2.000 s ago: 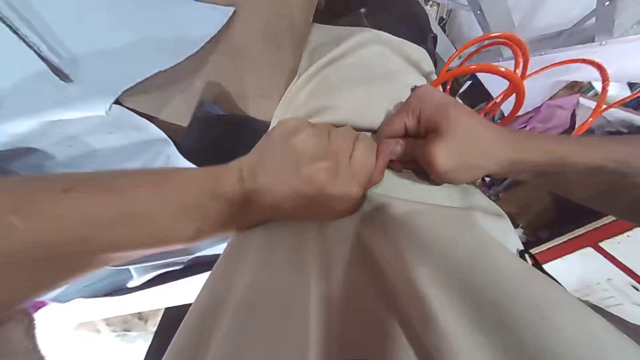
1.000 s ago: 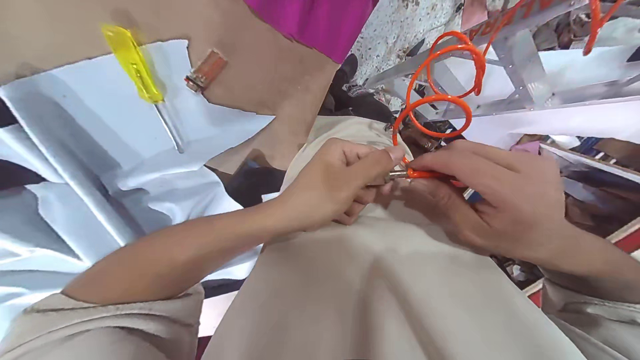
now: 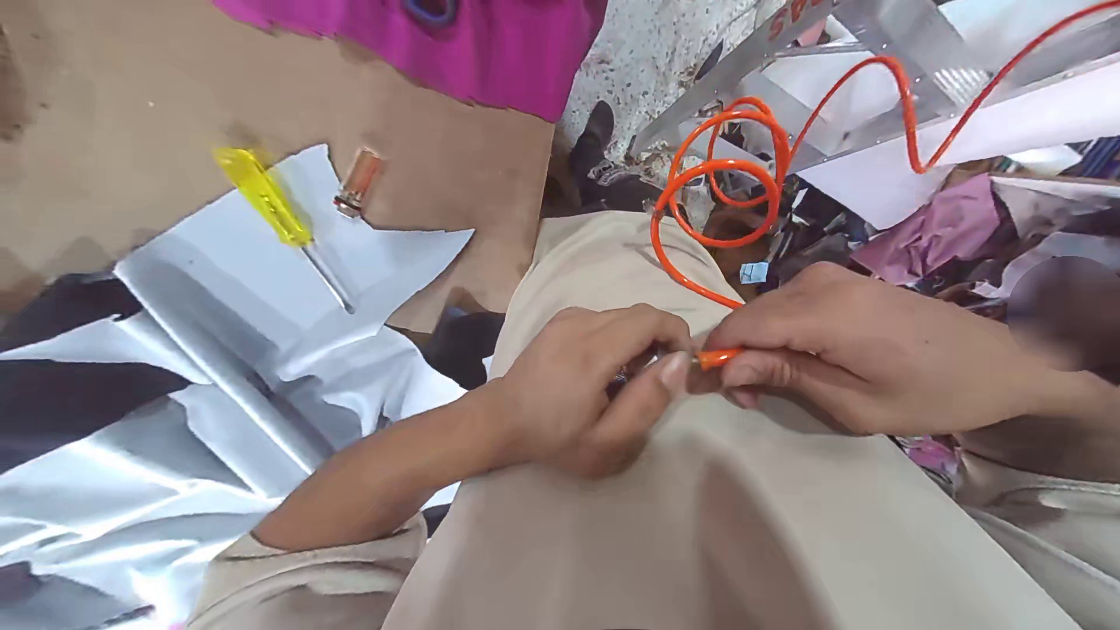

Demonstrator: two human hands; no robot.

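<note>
Over my lap, which is covered by beige cloth (image 3: 647, 542), both hands meet. My right hand (image 3: 840, 350) pinches the end of an orange coiled hose (image 3: 720, 358) between thumb and fingers. Just left of that end, my left hand (image 3: 595, 385) is closed around a small metal part, mostly hidden by the fingers. The hose loops up beyond the hands and runs off at the upper right. A screwdriver with a yellow handle (image 3: 271, 201) lies on the left, its shaft over pale sheet material. Beside it is a small orange-brown and metal fitting (image 3: 359, 182).
Brown board or sheet (image 3: 437, 149) spans the upper left, with magenta cloth (image 3: 507, 52) over its far edge. Crumpled silvery sheet (image 3: 201, 437) lies at left. A metal frame (image 3: 840, 79) stands at upper right, near pink scrap (image 3: 941, 227) and clutter. A dark shoe (image 3: 595, 131) shows beyond my lap.
Two seconds ago my hands were pressed together over the cloth and the hose lay beyond them; now the hose end is between my fingers. The view has shifted, showing the screwdriver.
</note>
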